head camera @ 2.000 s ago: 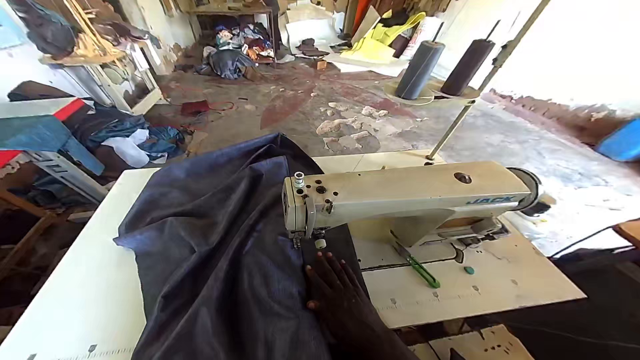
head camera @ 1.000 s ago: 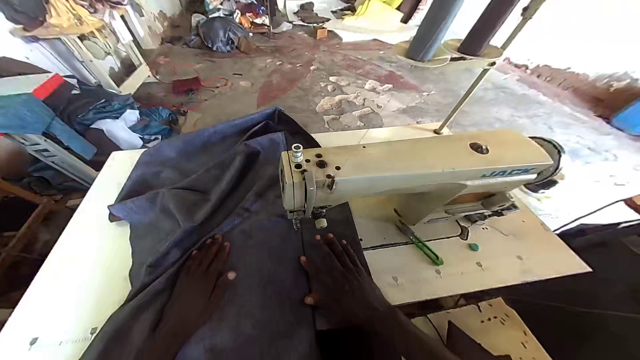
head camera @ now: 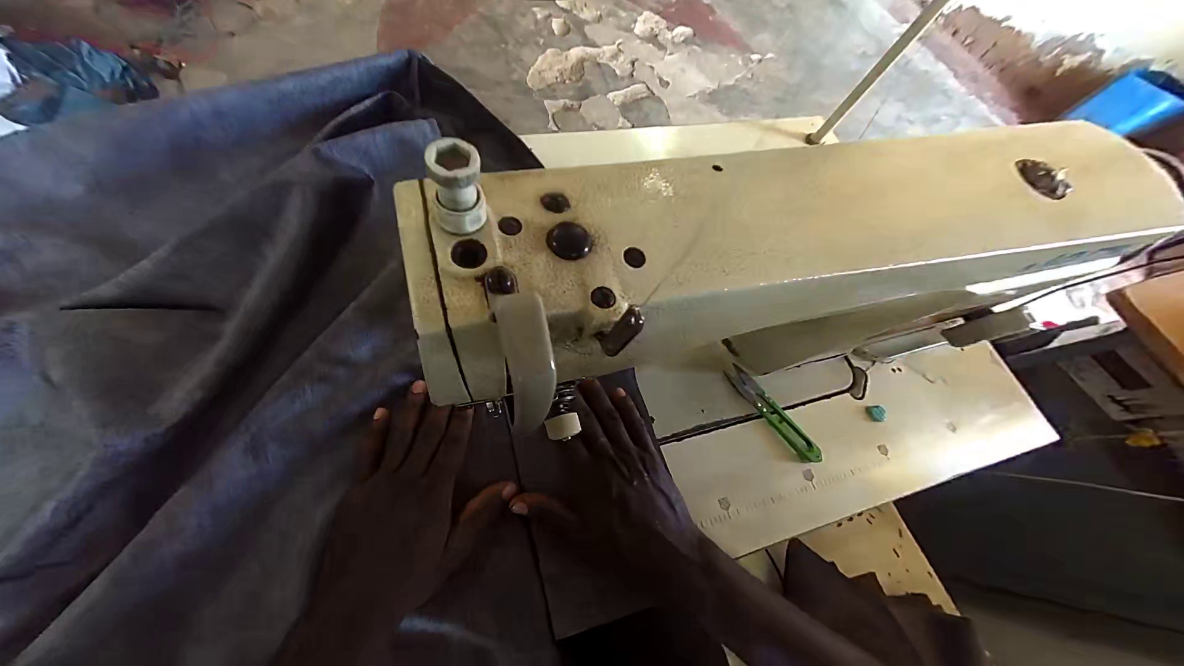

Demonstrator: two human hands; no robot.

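Dark blue-grey fabric (head camera: 213, 370) covers the left of the table and passes under the head of an industrial sewing machine (head camera: 740, 231). My left hand (head camera: 416, 472) lies flat on the cloth, left of the needle area, fingers spread a little. On the other side of a seam line, my right hand (head camera: 620, 472) presses on the fabric, its fingertips beside the presser mechanism. The two thumbs point at each other near the seam. The needle and presser foot are mostly hidden behind the machine head. Green-handled thread snips (head camera: 777, 416) lie right of my right hand.
A small teal piece (head camera: 876, 413) rests on the machine bed (head camera: 758, 499) right of the snips. The thread stand's rod (head camera: 879, 69) rises behind the machine. Dark scraps (head camera: 860, 601) hang at the lower right. A blue object (head camera: 1124, 102) stands at the far right.
My left hand, out of view two seconds ago, came onto the fabric and has moved up toward the needle area. The view has moved closer to the machine.
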